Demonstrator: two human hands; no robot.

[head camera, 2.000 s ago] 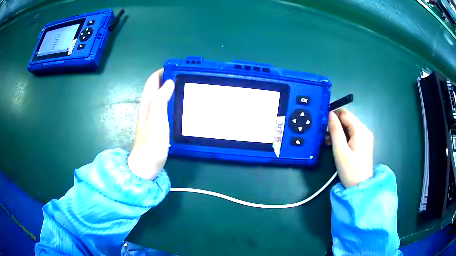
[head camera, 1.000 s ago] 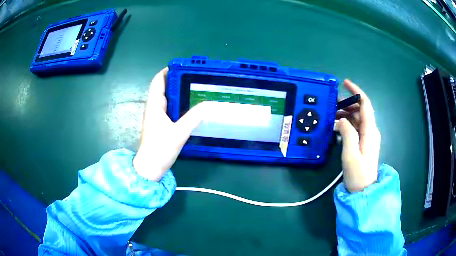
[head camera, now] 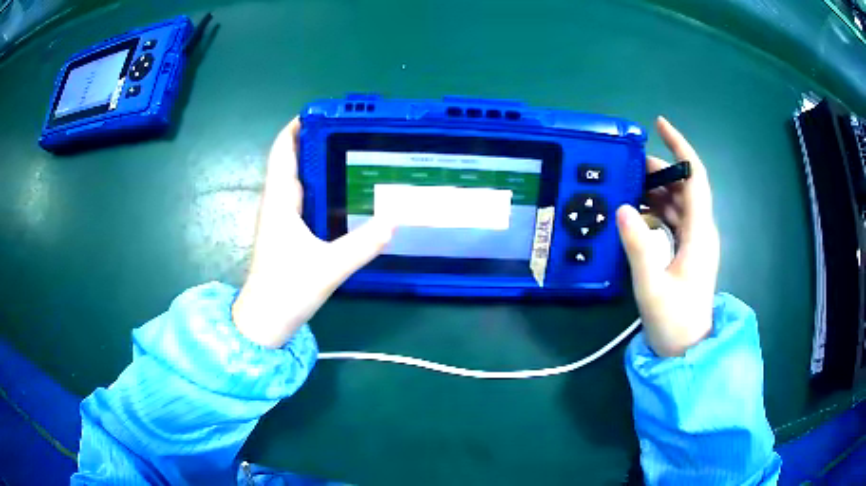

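A blue scan tool [head camera: 456,119] is in front of me, its screen showing green, grey and a white box. My left hand [head camera: 302,242] grips its left end, the thumb over the lower left of the screen. My right hand [head camera: 676,242] is at its right end, the thumb by the edge beside the round arrow pad [head camera: 585,217] and the fingers behind. A short black stick [head camera: 668,175] juts from that end near my fingers. A white cable [head camera: 475,372] curves below the tool; its end by my right hand is hidden.
A second blue scan tool [head camera: 114,85] lies at the upper left of the green mat [head camera: 456,427], screen lit, with a black stick at its corner. A black tray [head camera: 832,247] with pale sheets at its side stands at the right edge.
The screen went from plain white to green and grey with a white box. My left thumb moved onto the screen. My right hand shifted from the stick's base to around the right end.
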